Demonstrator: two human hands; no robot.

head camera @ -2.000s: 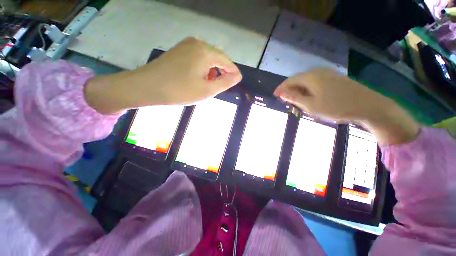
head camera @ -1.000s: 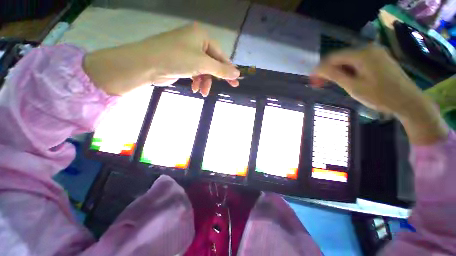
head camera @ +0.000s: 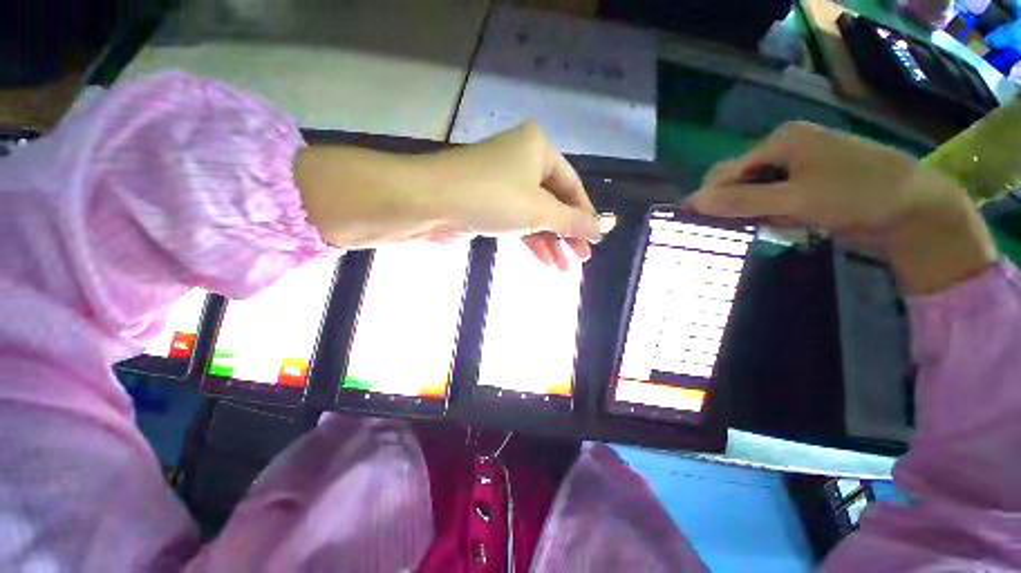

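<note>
A black phone tray (head camera: 593,405) holds several smartphones side by side with lit white screens. The rightmost smartphone (head camera: 678,313) shows list rows and an orange band at its bottom. My left hand (head camera: 515,190) reaches over the tray and pinches a small pale and yellowish test piece (head camera: 606,223) near the top of the second phone from the right. My right hand (head camera: 817,185) is at the top edge of the rightmost phone, fingertips against it. A dark spot shows at its curled fingers; what it is cannot be told.
Pale boards (head camera: 560,84) lie behind the tray. A grey and black block (head camera: 873,347) is under my right forearm. A dark tray (head camera: 912,67) with a device lies at the far right. Another dark case (head camera: 823,504) is at the lower right.
The view has shifted, so the tray appears further left. My left hand has moved right along the phones. My right hand has come to the top of the rightmost phone, which now sits slightly tilted.
</note>
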